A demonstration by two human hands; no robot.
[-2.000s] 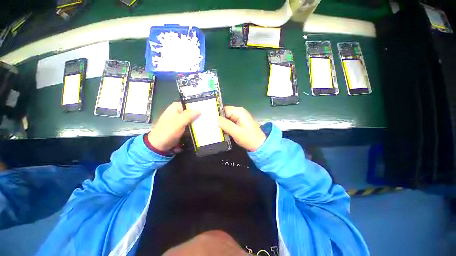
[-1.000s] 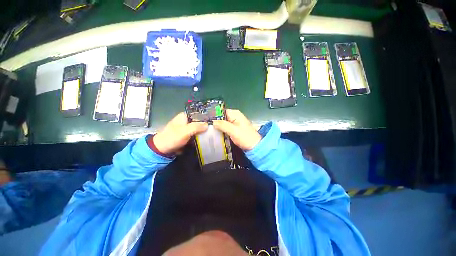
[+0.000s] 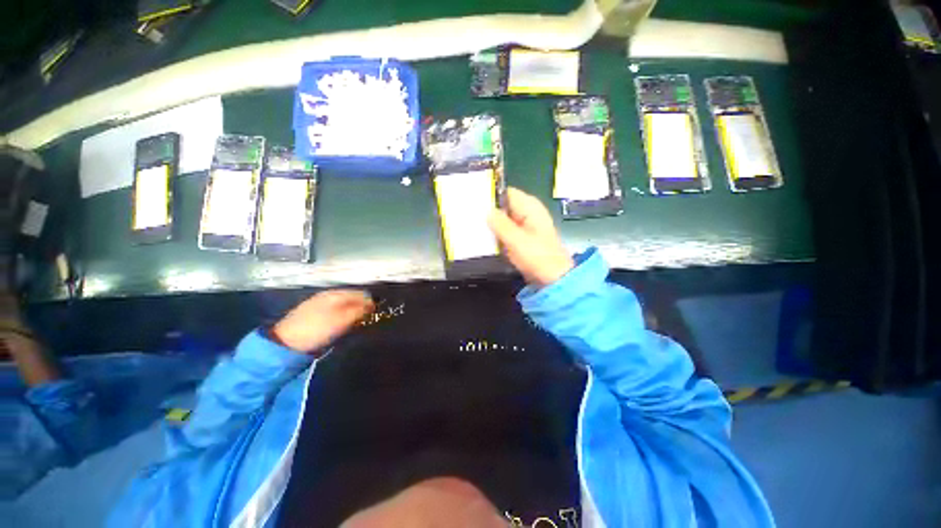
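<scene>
An opened phone unit (image 3: 464,186) is right of the blue tray, its circuit board end away from me and its lower end at the bench's front edge. Its white battery (image 3: 467,217) with a yellow edge lies in the housing. My right hand (image 3: 528,235) grips the phone's lower right side. My left hand (image 3: 324,318) is off the phone, low in front of my body at the left, slightly blurred; it shows no object, and its fingers look bent together.
A blue tray (image 3: 409,116) is heaped with white pieces. Three phones (image 3: 230,196) lie at the left, one by a white sheet (image 3: 95,167). Several phones (image 3: 671,139) lie at the right. A white divider (image 3: 310,43) runs behind. Another person's arm (image 3: 36,361) shows at far left.
The phone has moved from in front of my body up and right to the bench. My left hand has let go and moved down left. My right hand still holds the phone.
</scene>
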